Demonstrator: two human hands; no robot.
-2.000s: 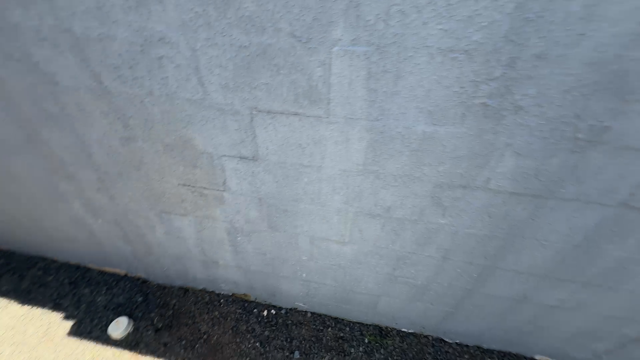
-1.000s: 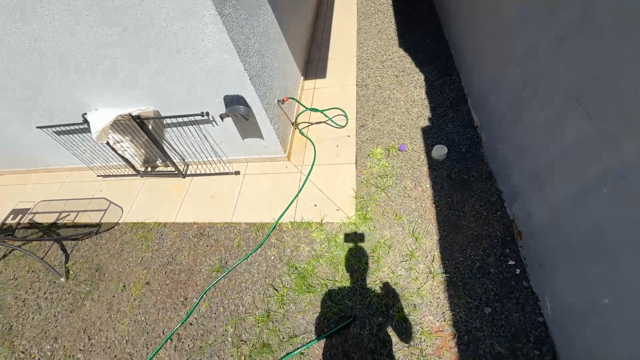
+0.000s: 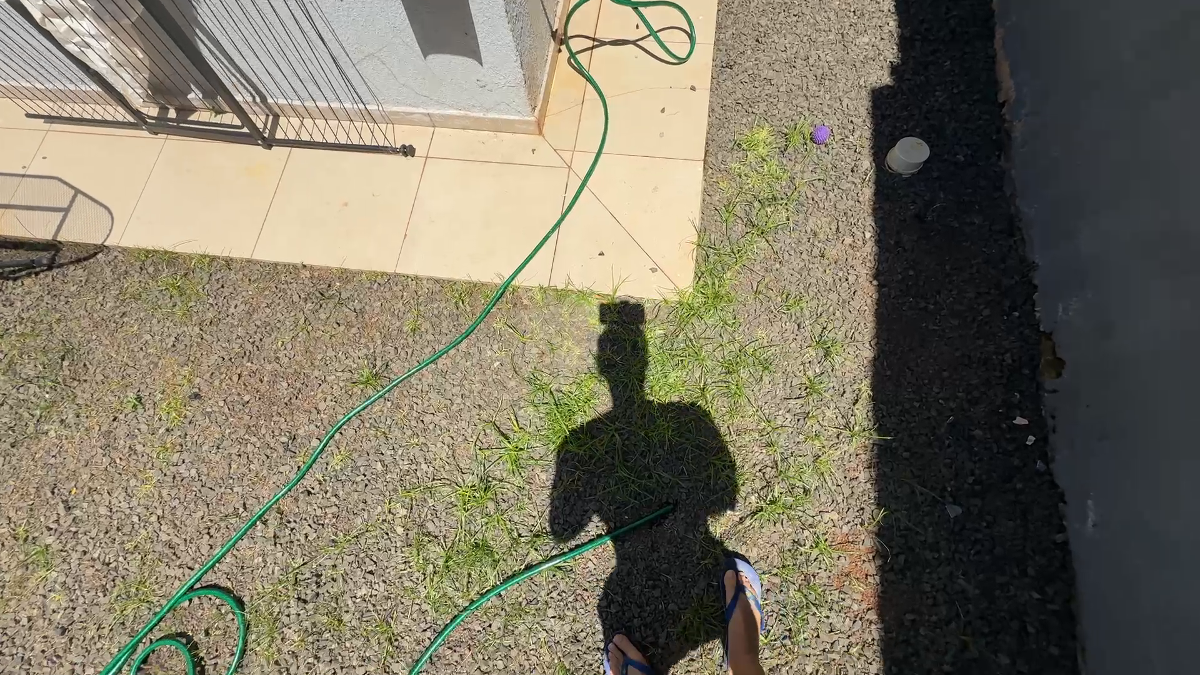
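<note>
Neither of my hands is in view. A green garden hose (image 3: 410, 374) runs from the tiled walkway down across the gravel to the lower left, where it curls in loops. Another stretch of green hose (image 3: 525, 574) lies on the gravel, its visible end inside my shadow (image 3: 647, 450). My feet in blue flip-flops (image 3: 745, 595) stand at the bottom, just right of that stretch.
Grass tufts (image 3: 562, 403) grow through the gravel (image 3: 281, 375). A metal rack or gate (image 3: 319, 89) leans by the house wall (image 3: 478, 84) on beige tiles (image 3: 347, 202). A white plastic cap or pipe end (image 3: 907, 156), a purple ball (image 3: 821, 134) and a grey wall (image 3: 1116, 328) are at the right.
The view has swung from the wall to the ground, then tilted further down. My feet have come into view, and the faucet end of the hose has left it.
</note>
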